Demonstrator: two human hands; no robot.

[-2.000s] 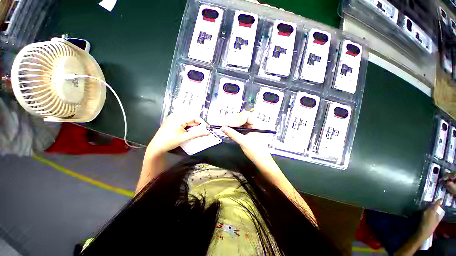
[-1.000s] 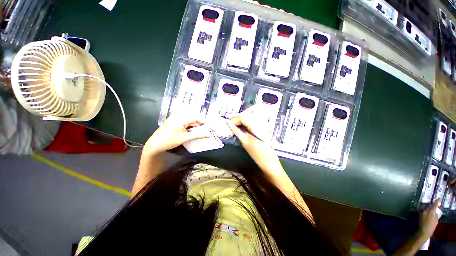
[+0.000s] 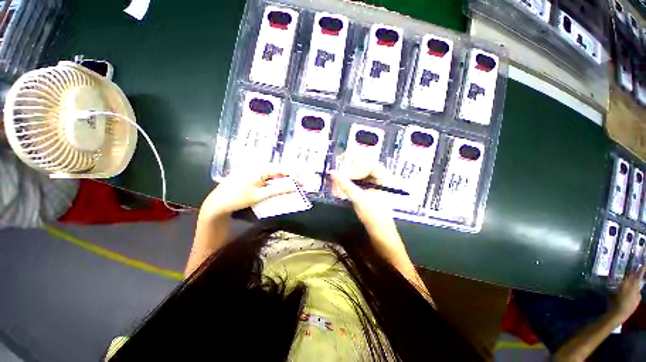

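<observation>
My left hand (image 3: 244,192) holds a white sticker sheet (image 3: 283,203) with small dark marks along its edge, at the front of the blister tray. My right hand (image 3: 356,185) holds dark, thin tweezers (image 3: 382,187), their shaft pointing right over the front row; the tip at the fingers is too blurred to tell. The clear blister tray (image 3: 491,170) holds white panels (image 3: 374,67) in two rows, each with a black oval, the far ones also with red. My hands partly cover the near-row panels at left and middle. Any sticker at the tweezers is too small to see.
A cream fan (image 3: 78,120) with a white cable stands at left, a small dark-faced device (image 3: 95,67) behind it. A paper scrap (image 3: 137,8) lies upper left. Other trays (image 3: 535,42) are at upper right. A coworker's hand (image 3: 627,297) is at a tray on the right.
The view has shifted slightly, so the tray and fan appear further left. The tweezers' dark shaft shows clearly again at my right hand, which is a little apart from the sheet in my left.
</observation>
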